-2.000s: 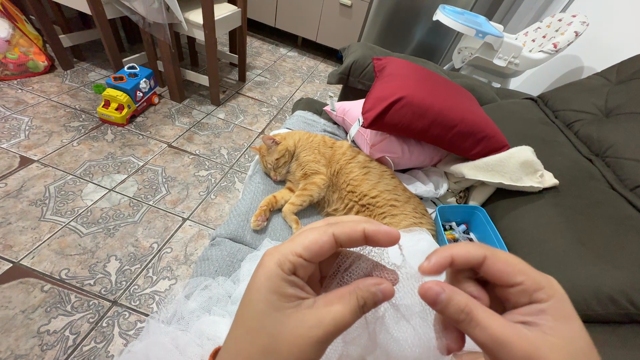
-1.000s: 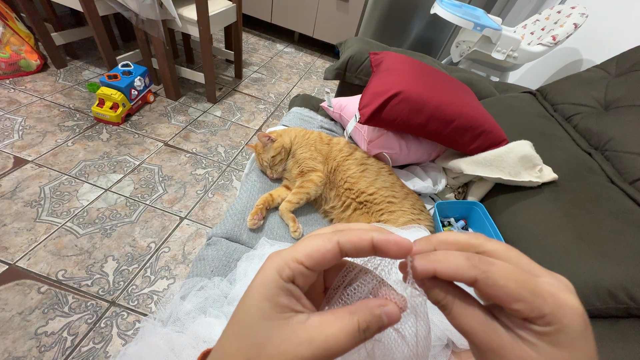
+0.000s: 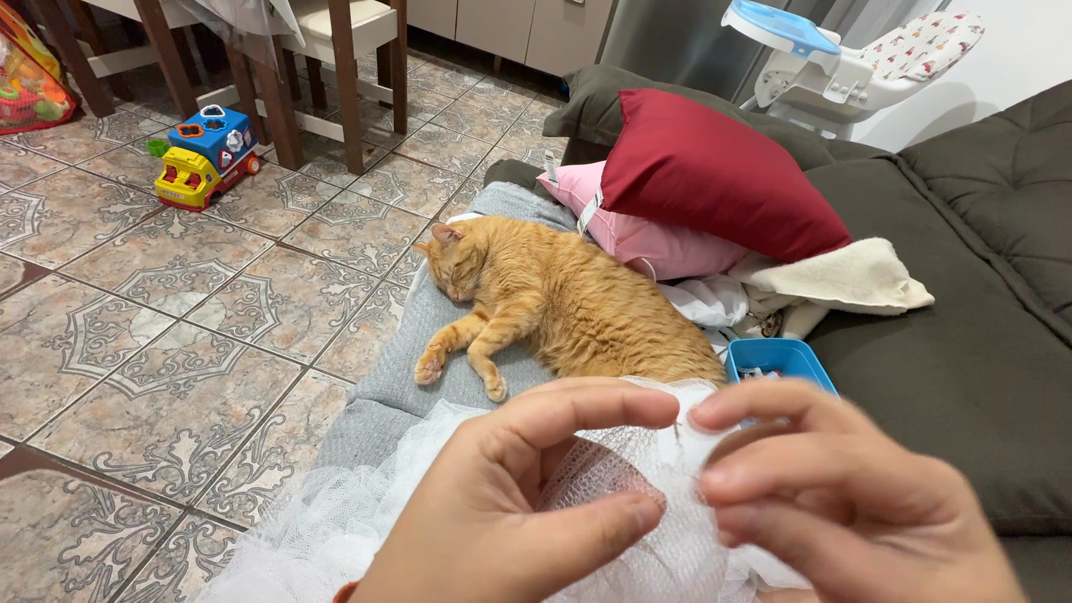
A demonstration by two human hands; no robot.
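Observation:
White netted tulle [image 3: 301, 511] is gathered across the bottom of the view, over the lap. My left hand [image 3: 536, 494] holds a fold of it, with the netting stretched behind the curved index finger and thumb. Beside it, just to the right, my right hand [image 3: 846, 494] has its fingertips bunched near the cloth's edge; a small gap separates the two index fingertips. Whether the right fingers pinch a needle or thread cannot be made out. An orange tabby cat [image 3: 578, 301] lies on its side just beyond the hands, eyes closed.
A blue plastic container [image 3: 783, 356] with small items stands right of the cat, on the dark sofa [image 3: 946, 394]. Red [image 3: 720, 172] and pink [image 3: 662, 239] cushions lie behind. A toy truck [image 3: 205, 159] is on the tiled floor, near wooden chairs [image 3: 343, 75]. A high chair [image 3: 846, 67] stands at the back.
One second ago the two hands' fingertips met at the netting; now my right hand is slightly apart from my left. The cat has not plainly moved.

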